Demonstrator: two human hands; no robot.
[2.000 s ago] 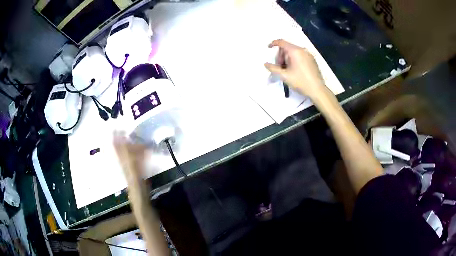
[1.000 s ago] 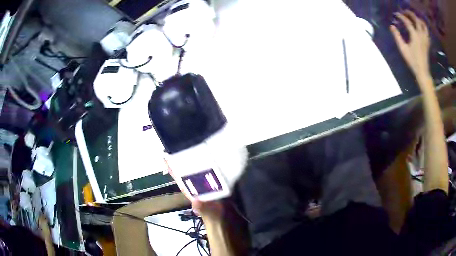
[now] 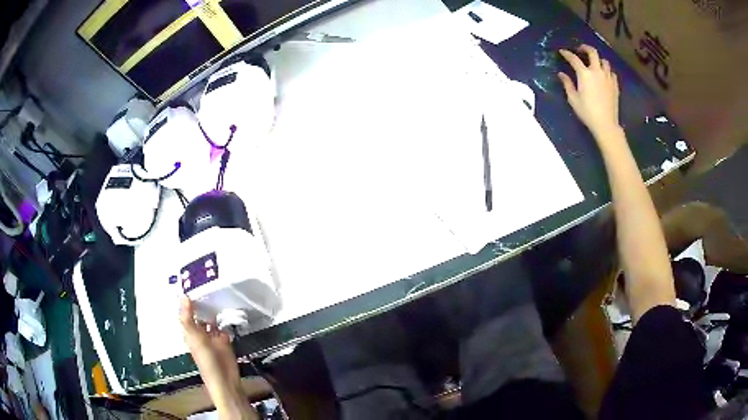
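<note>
A white dome security camera (image 3: 242, 275) with a black rounded head and a dark front panel with light squares is tilted at the near left of the bench paper. My left hand (image 3: 209, 340) grips its near end by the white base; part of the fingers is hidden. My right hand (image 3: 595, 90) is over the dark bench top at the right, fingers apart and curved. Whether a dark mouse is under it, I cannot tell.
Several more white cameras (image 3: 238, 98) with black leads stand at the rear left, below a monitor (image 3: 164, 37). A black pen (image 3: 486, 164) lies on white paper (image 3: 369, 164). A white card (image 3: 490, 22) is at the rear right. Cartons (image 3: 656, 49) are beside the bench.
The camera, held up close over the bench edge a second ago, is now lower and farther from me, at the paper. Two seconds ago my right hand was over the paper by the pen.
</note>
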